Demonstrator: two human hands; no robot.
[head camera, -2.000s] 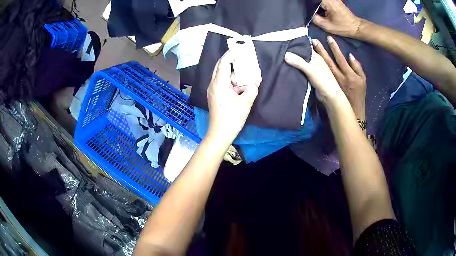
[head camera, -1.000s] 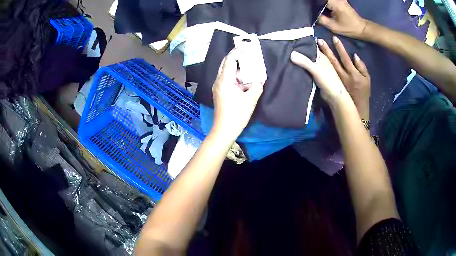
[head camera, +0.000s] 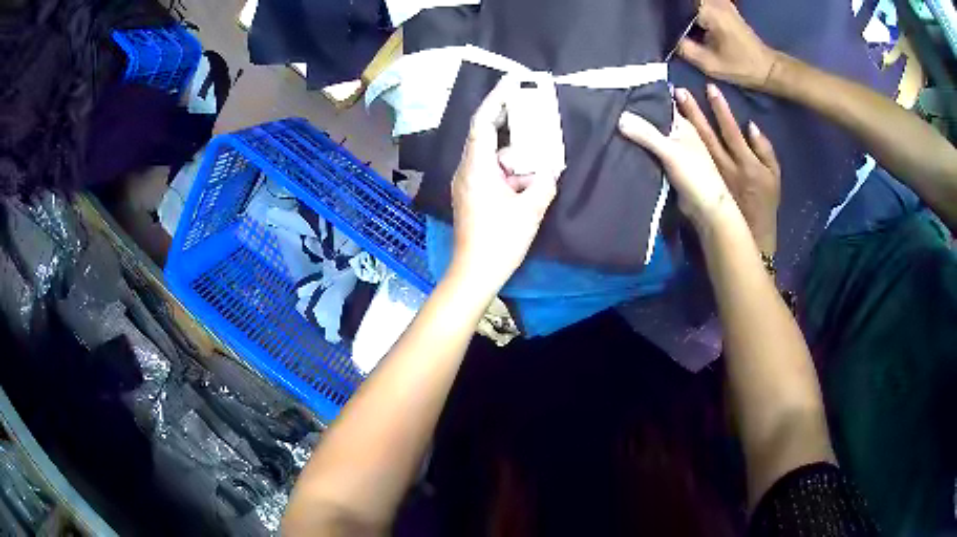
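Observation:
A bundle of dark cut panels lies in front of me with a white fabric tie across it. A white ticket sits at the tie's knot. My left hand holds the ticket between thumb and fingers. My right hand lies on the bundle's right edge, its thumb on top and its fingers partly hidden over the edge. Blue pieces show under the bundle.
A blue slatted basket with white and dark scraps stands at left, a smaller blue basket behind it. Clear plastic over dark goods fills the lower left. Another person's two hands touch dark cloth just right of the bundle.
The whole view has shifted slightly, so things sit a little further right. My left hand stays at the ticket, its fingers slightly moved. My right hand stays on the bundle.

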